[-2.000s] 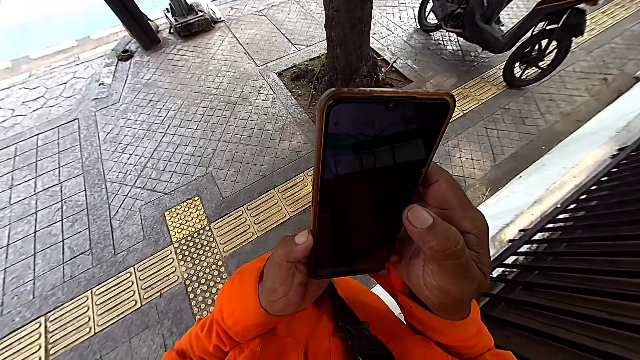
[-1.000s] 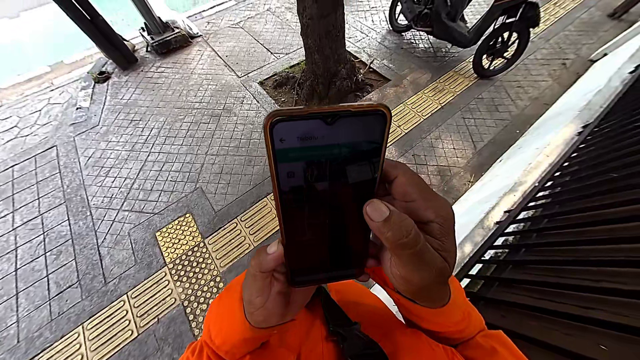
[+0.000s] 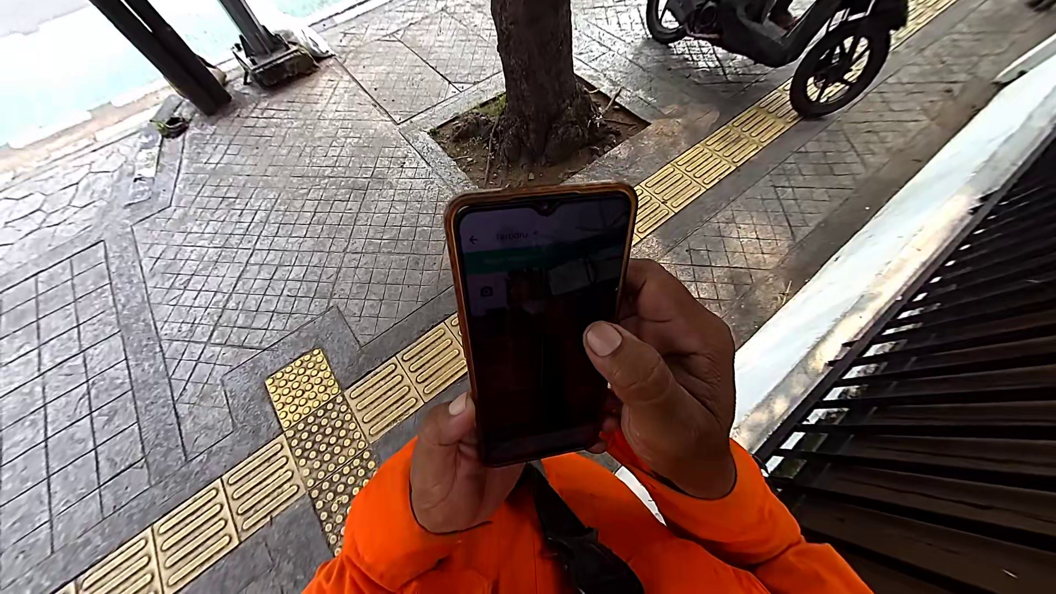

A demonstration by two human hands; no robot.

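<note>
A smartphone (image 3: 540, 355) in a brown-edged case is held upright in front of me, its dim screen facing me. My left hand (image 3: 458, 470) grips its lower left corner, with the thumb along the edge. My right hand (image 3: 681, 388) holds the right side, and its thumb lies over the right part of the screen. The fingers behind the phone are mostly hidden. Both arms wear orange sleeves (image 3: 784, 528), and a black strap (image 3: 577, 544) hangs over the orange clothing below the phone.
A tree trunk (image 3: 538, 74) rises from a square soil pit ahead. Yellow tactile paving (image 3: 384, 400) crosses the grey sidewalk (image 3: 289, 223). A parked motorcycle (image 3: 775, 41) stands at the upper right, dark posts (image 3: 165, 54) at the upper left. A dark slatted fence (image 3: 932, 412) runs along the right.
The phone's screen, nearly black two seconds ago, now shows a faint page with a green band. My right thumb has shifted slightly on the phone. The view has moved a little.
</note>
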